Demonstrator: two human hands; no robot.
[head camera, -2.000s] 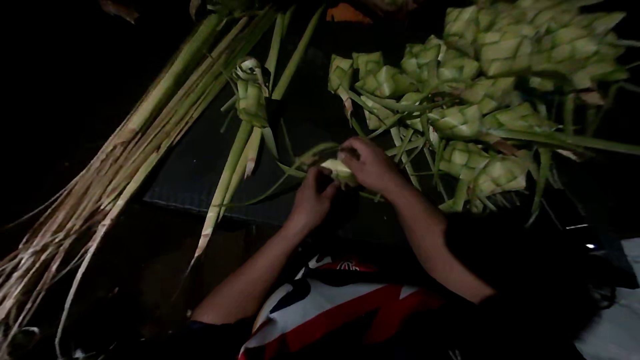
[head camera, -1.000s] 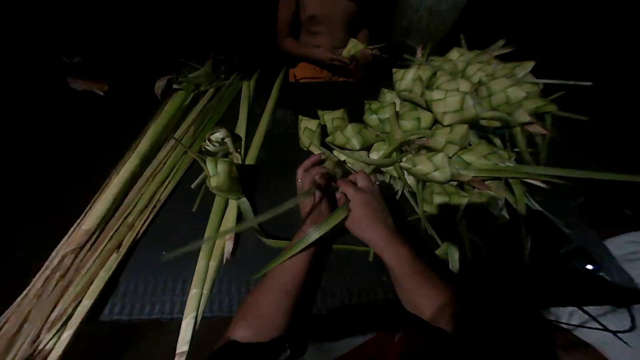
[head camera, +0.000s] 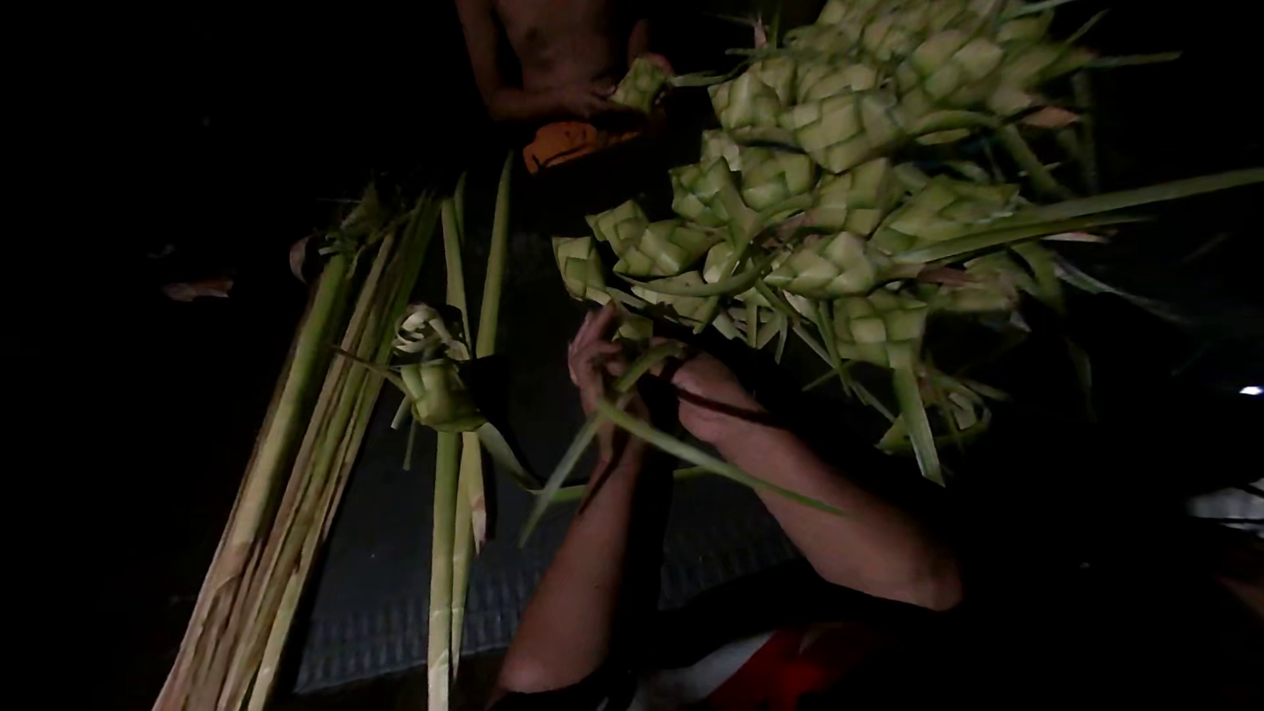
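Observation:
My left hand (head camera: 604, 370) and my right hand (head camera: 703, 390) meet near the middle of the view, around a small woven palm-leaf pouch (head camera: 634, 328) with green leaf strips (head camera: 691, 454) trailing down over my forearms. The left fingers are raised and bent against the pouch; the right hand's fingertips are partly hidden behind a strip. Just beyond my hands lies a heap of woven palm-leaf pouches (head camera: 839, 128). Left of my hands is another woven pouch (head camera: 437, 395) beside curled leaf strips (head camera: 427, 329).
A bundle of long palm leaves (head camera: 296, 425) slants along the left. Loose leaf strips (head camera: 446, 533) lie on the dark mat (head camera: 380, 592). Across from me, a person (head camera: 563, 59) holds a woven pouch (head camera: 642, 84) in their hands. The surroundings are very dark.
Both my hands have moved toward the near edge of the pouch heap. Two seconds ago they were lower, over the mat. The view has shifted, bringing the person opposite into sight.

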